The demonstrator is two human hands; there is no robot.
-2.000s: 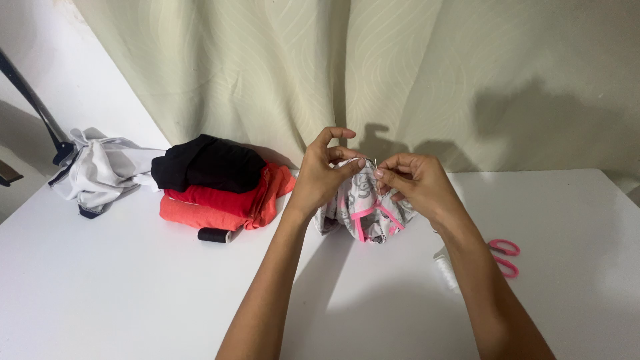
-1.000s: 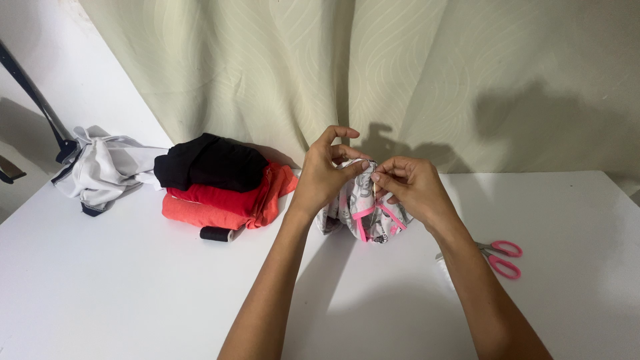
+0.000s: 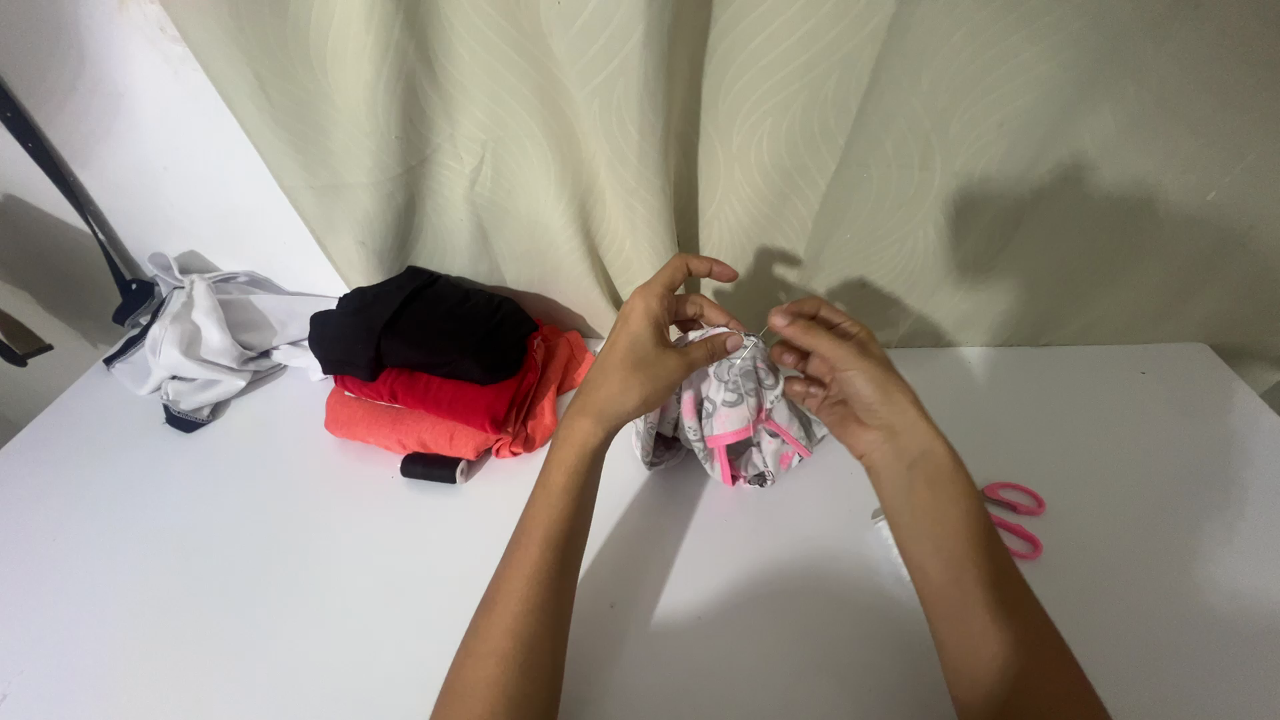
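Note:
My left hand pinches the upper edge of a white and grey patterned cloth with pink trim, thumb and fingers on the fabric. The cloth is bunched up and its lower folds rest on the table. Just right of it, my right hand holds a thin sewing needle between thumb and forefinger, close to the held edge. A fine light line, seemingly thread, crosses the fabric near the left thumb. Scissors with pink handles lie beyond my right forearm, which hides their blades.
Folded black, red and orange cloths are stacked at left on the white table. A spool of black thread lies before them. A white garment sits farther left. A cream curtain hangs behind.
My right hand has moved slightly away from my left, and the needle now shows between them. The left hand keeps its hold on the cloth.

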